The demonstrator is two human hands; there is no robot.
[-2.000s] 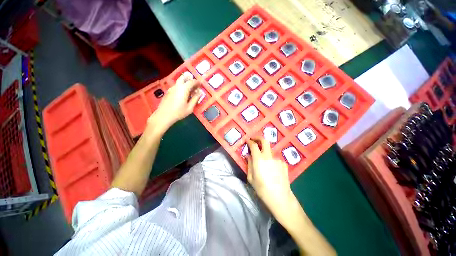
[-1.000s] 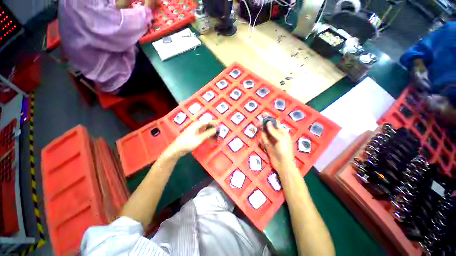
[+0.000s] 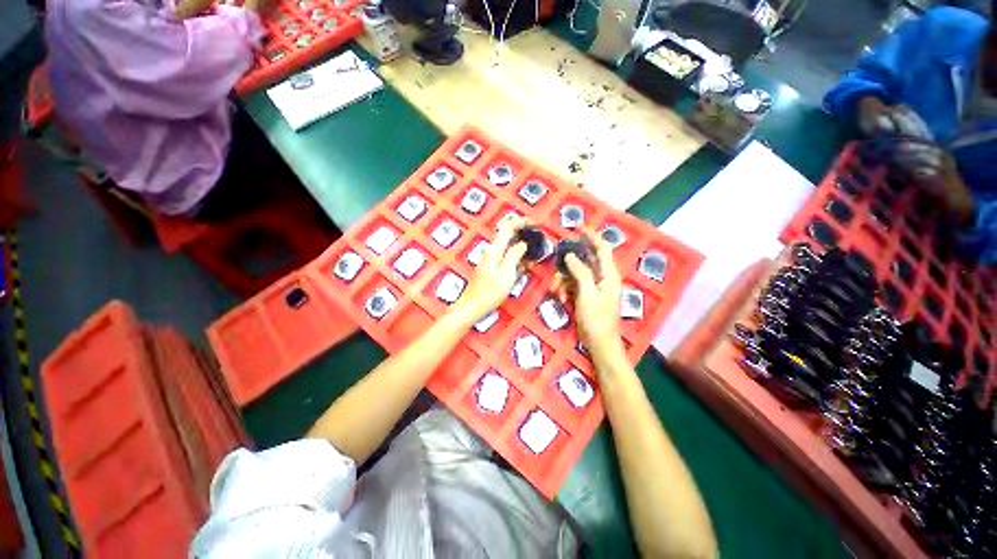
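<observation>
A red-orange pocketed tray (image 3: 407,321) lies at an angle in front of me, with pale-backed watch bodies (image 3: 537,430) in most pockets. Some pockets near its left-front side are empty. My left hand (image 3: 497,271) is above the middle of the tray and holds a dark-faced watch body (image 3: 531,245). My right hand (image 3: 591,286) is just right of it and holds another dark-faced watch body (image 3: 573,258). The two pieces are side by side, a small gap apart. My fingers partly hide both pieces and the pockets below.
A low side tray (image 3: 254,336) with one dark piece adjoins at left, beside stacked empty trays (image 3: 110,429). White sheet (image 3: 735,232) and dense black curved pieces (image 3: 822,335) are right. A notebook (image 3: 325,92), tan board (image 3: 523,104) and small fan (image 3: 435,42) lie beyond. Coworkers sit left and right.
My hands went from the tray's near pockets to above its middle, each now holding a dark-faced piece. My left hand moved right, beside the right. The view tilted up and shifted.
</observation>
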